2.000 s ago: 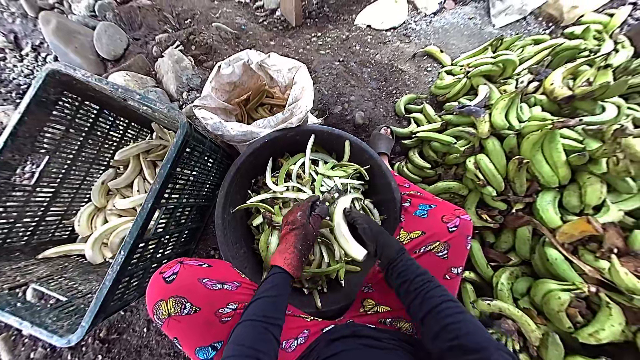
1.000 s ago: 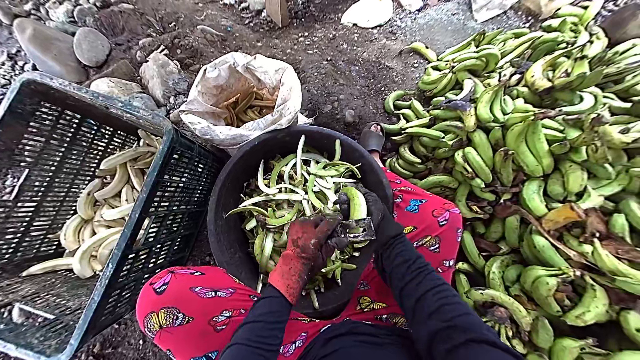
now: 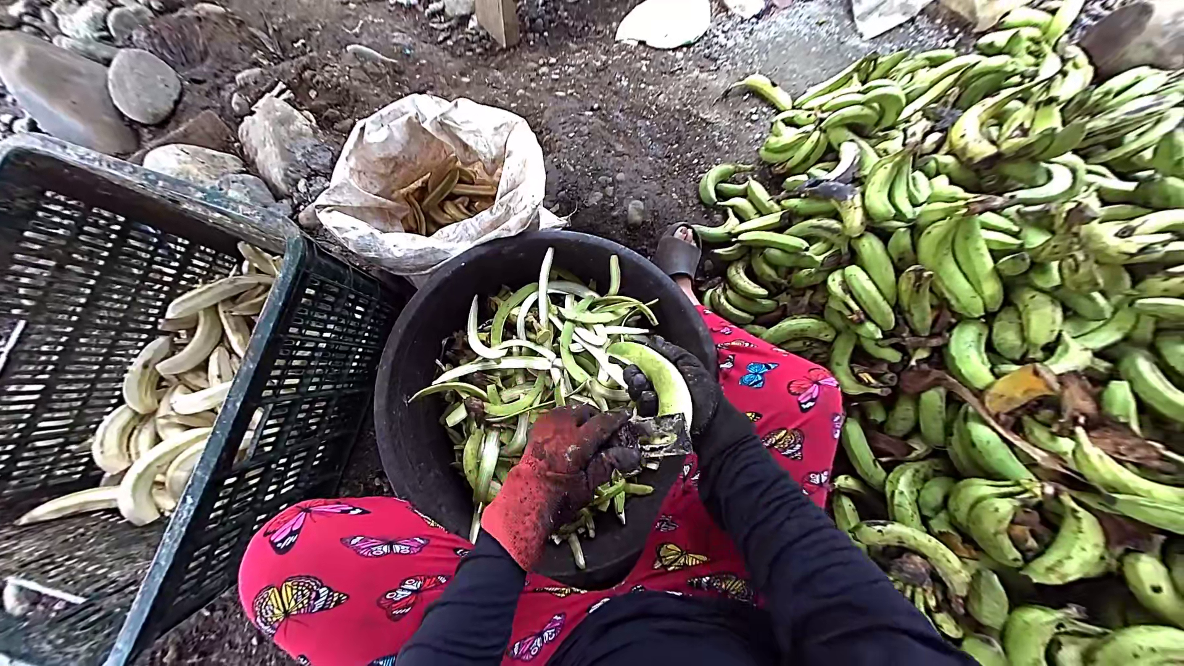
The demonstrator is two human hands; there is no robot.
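Note:
My right hand (image 3: 689, 379), in a dark glove, holds a green plantain (image 3: 655, 370) over the right side of a black tub (image 3: 407, 370). My left hand (image 3: 573, 462), in a red and dark glove, is closed on a small metal blade tool (image 3: 664, 437) at the plantain's lower end; the fingers partly hide its handle. Below and beyond both hands, green and white peel strips (image 3: 513, 370) fill much of the tub. Peeled plantains (image 3: 194, 398) lie in a dark green plastic crate (image 3: 287, 324) on the left.
A white sack (image 3: 370, 185) with brownish peels inside stands behind the tub. Unpeeled green plantains (image 3: 953, 268) form a large heap on the right. Stones (image 3: 143, 85) lie at the back left. My sandalled foot (image 3: 680, 252) is beside the tub's far right.
Two seconds ago my right hand held a pale, peeled plantain; by one second ago a green one was in it. The blade tool now shows at this plantain's lower end.

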